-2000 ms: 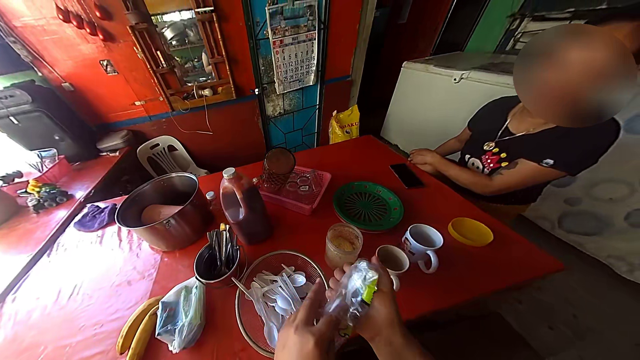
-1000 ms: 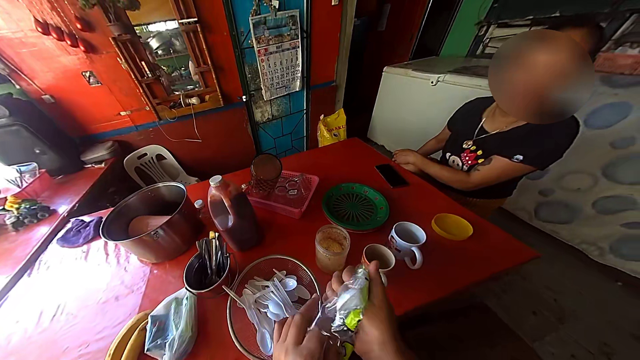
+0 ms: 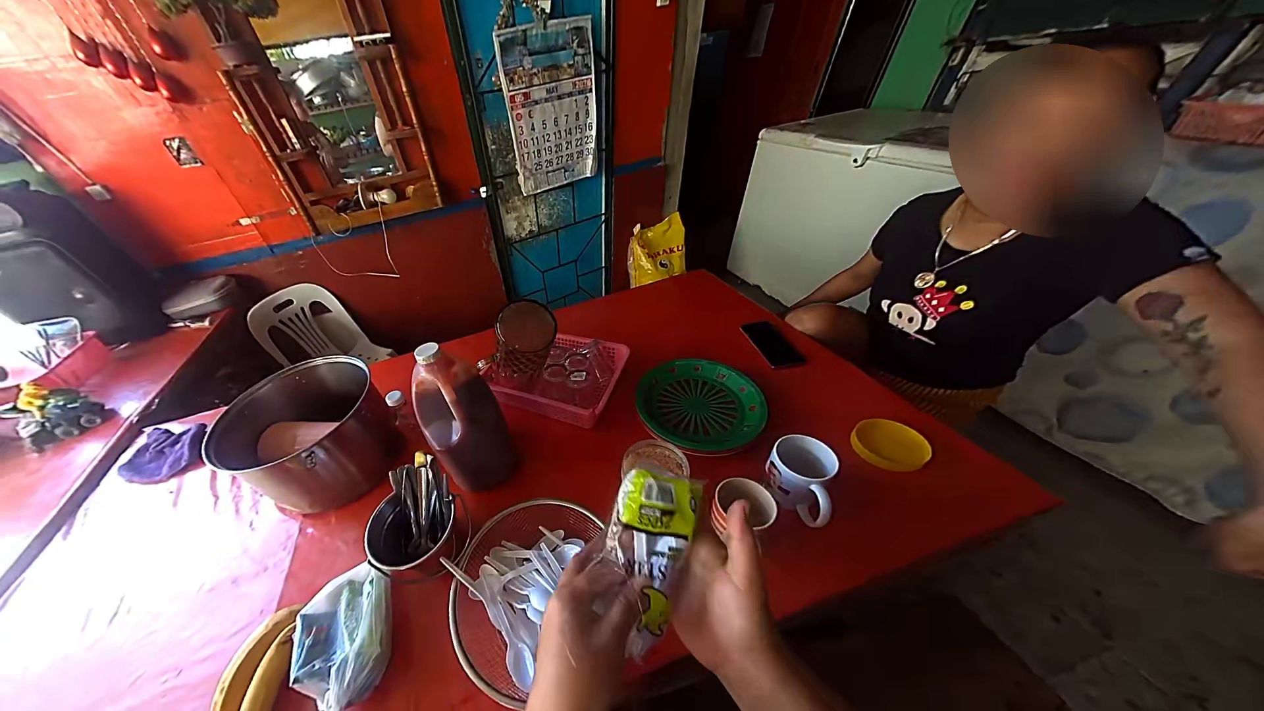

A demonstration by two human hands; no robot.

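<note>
A clear plastic packet with green and yellow print (image 3: 654, 553) is held upright between my two hands, above the near edge of the red table. My left hand (image 3: 592, 612) grips its left side. My right hand (image 3: 726, 592) lies along its right side, thumb raised; whether its fingers close on the packet is blurred. Just behind the packet stands a glass jar (image 3: 655, 459), partly hidden. A striped cup (image 3: 746, 506) is beyond my right thumb, with a white mug (image 3: 802, 474) beside it. Left of my left hand, a wire strainer (image 3: 464, 632) holds white plastic spoons (image 3: 518, 592).
Around the table are a green plate (image 3: 701, 403), yellow lid (image 3: 891, 444), phone (image 3: 772, 345), pink basket (image 3: 592, 395), brown-filled jug (image 3: 462, 420), metal pot (image 3: 306, 434), cutlery container (image 3: 415, 533), plastic bag (image 3: 343, 632) and bananas (image 3: 259, 657). A person (image 3: 987, 296) sits at the right.
The packet now stands more upright, its printed face showing, and my right hand is more spread. The seated person's one arm has swung out to the right, away from the table.
</note>
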